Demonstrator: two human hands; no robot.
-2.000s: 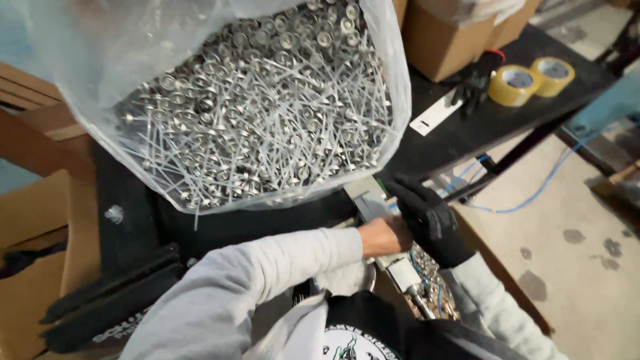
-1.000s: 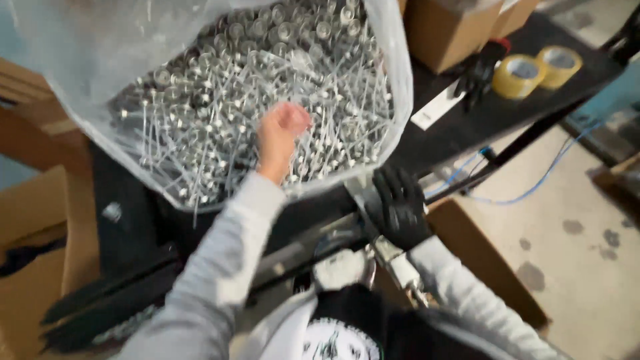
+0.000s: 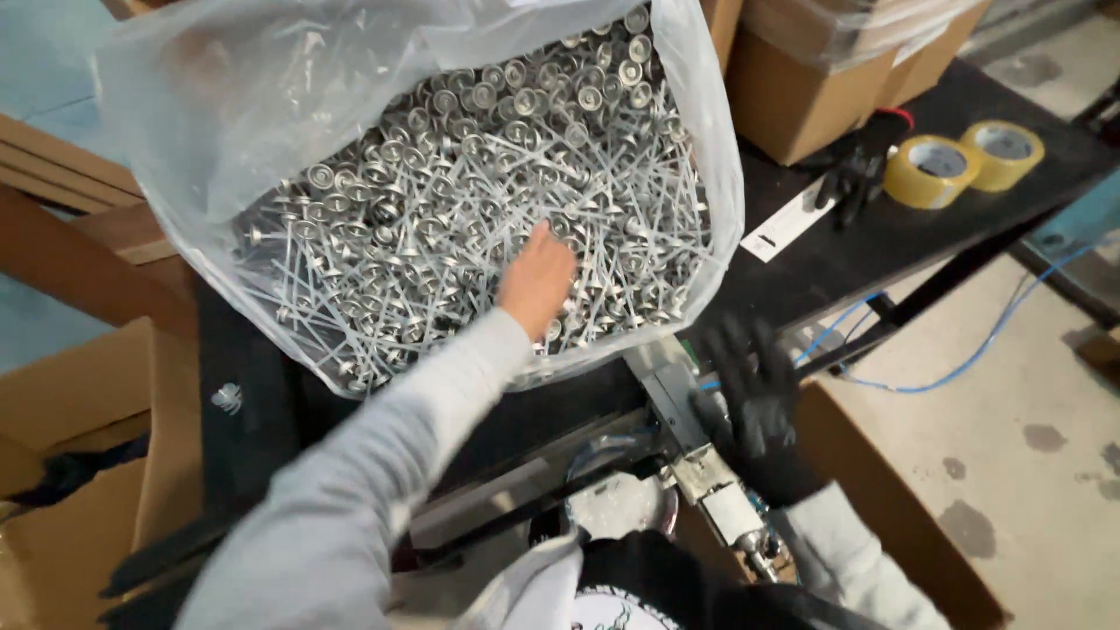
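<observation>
Bare, my left hand [image 3: 539, 278] reaches into a large clear plastic bag [image 3: 733, 166] full of aerosol valves [image 3: 455, 201], metal cups with thin white tubes. Its fingertips touch the pile near the bag's front; whether they grip a valve is unclear. My right hand [image 3: 754, 402], in a black glove, is beside a grey metal fixture [image 3: 675, 394] at the bench edge, with its fingers apart and slightly blurred. Below the fixture, a metal block and a cylinder-like part [image 3: 733, 514] are mounted in line with it.
Two rolls of yellowish tape [image 3: 931, 171], a black glove [image 3: 856, 175] and a white card [image 3: 787, 220] lie on the black bench [image 3: 927, 241]. Cardboard boxes [image 3: 792, 87] stand behind. Open cartons [image 3: 175, 437] are at left and lower right. A blue hose [image 3: 971, 372] crosses the floor.
My left hand has gone from beside my gloved right hand at the fixture into the bag, and is farther right in the pile than one second ago. The right hand's fingers have spread.
</observation>
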